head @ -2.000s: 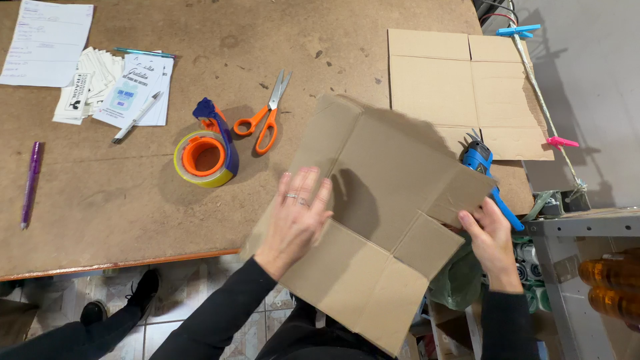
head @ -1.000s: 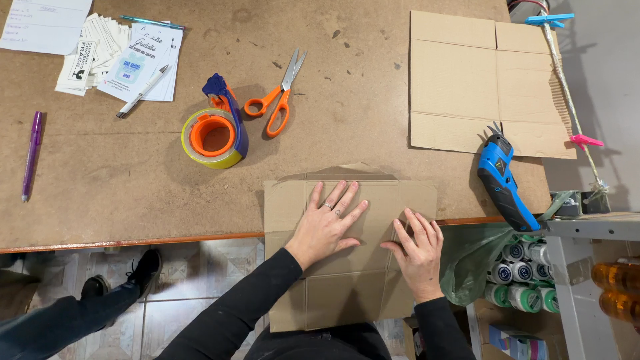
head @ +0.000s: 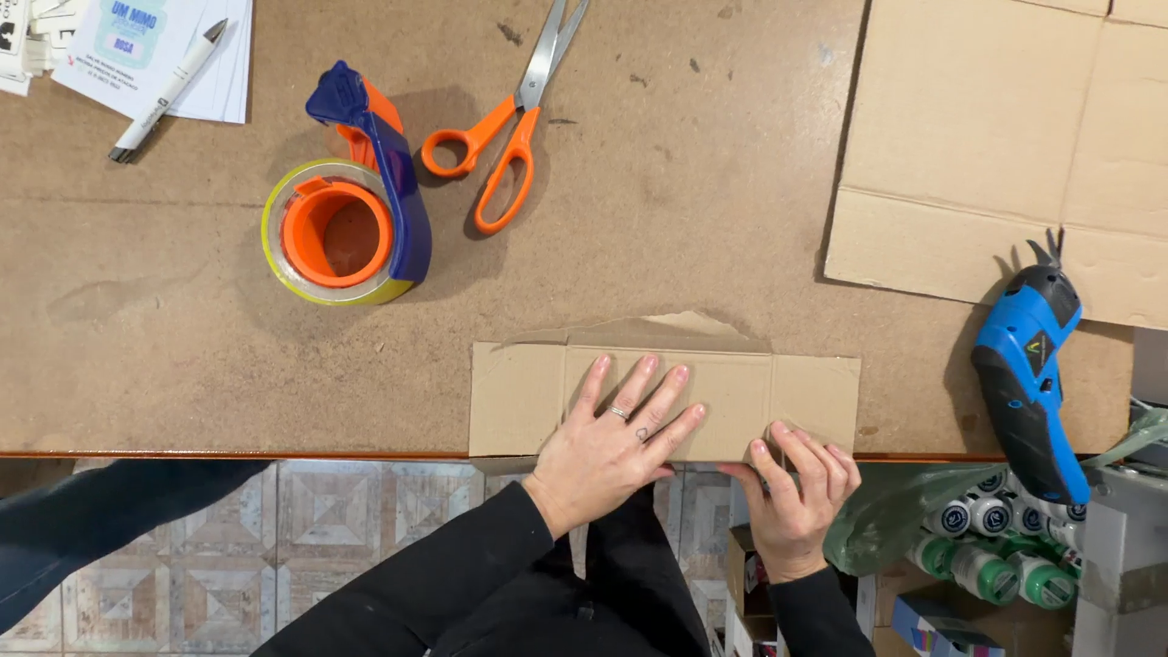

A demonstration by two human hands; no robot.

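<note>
A creased cardboard sheet (head: 675, 392) lies at the table's front edge, with a torn flap along its far side. My left hand (head: 616, 438) rests flat on its middle, fingers spread, a ring on one finger. My right hand (head: 794, 493) holds the near edge, right of centre, with the thumb below it and the fingers on top. Beyond them lie orange-handled scissors (head: 520, 123) with slightly parted blades and a blue and orange tape dispenser (head: 406, 201) with a roll of tape. Blue and black cordless cutting shears (head: 1031, 365) lie to the right, their jaws over another cardboard sheet (head: 985, 119).
A white pen (head: 173, 87) lies on printed cards (head: 228, 64) at the back left. Below the table on the right are bottles with green parts (head: 985, 570), a green translucent bag (head: 876, 520) and a grey shelf unit (head: 1127, 547). Another person's leg (head: 119, 520) shows at lower left.
The cardboard was held up two seconds ago, then lay wide across the table edge. Its near part is now folded, leaving a narrow strip in view. My right hand has gone to its near edge.
</note>
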